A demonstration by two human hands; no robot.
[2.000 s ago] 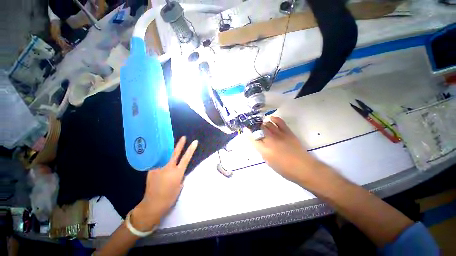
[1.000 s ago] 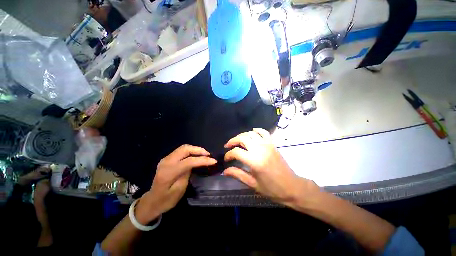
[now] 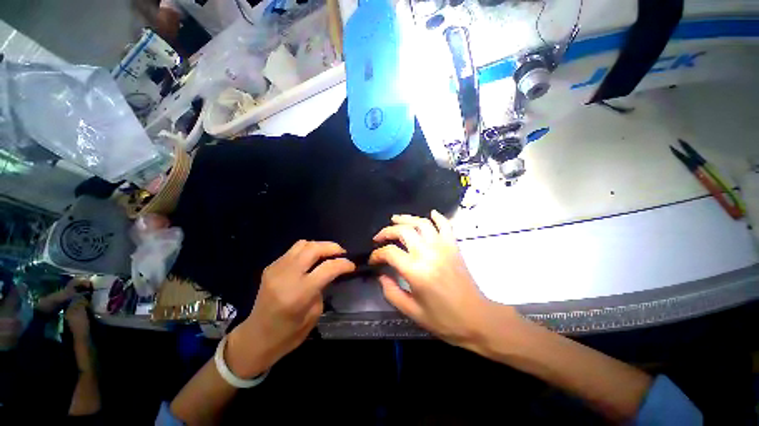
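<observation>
A large piece of black fabric (image 3: 275, 187) lies left of the needle and reaches to the table's front edge. My left hand (image 3: 293, 291) holds its near edge with bent fingers. My right hand (image 3: 433, 270) pinches the same edge just to the right, the fingertips of both hands close together. The fabric's right corner touches the presser foot area (image 3: 466, 166) of the white sewing machine (image 3: 616, 150). The exact fold between my fingers is hidden in the dark cloth.
The blue lamp (image 3: 379, 91) hangs over the fabric with strong glare. Two thread snips (image 3: 711, 183) lie at the right. A black strip (image 3: 641, 54) hangs over the machine head. A plastic bag (image 3: 154, 258) and tan roll (image 3: 171, 183) are at the left. Another person's hands (image 3: 76, 304) show at lower left.
My hands have left the needle area and flat cloth and now hold the fabric's near edge together. The view has shifted left. Over the last second the hands have barely moved.
</observation>
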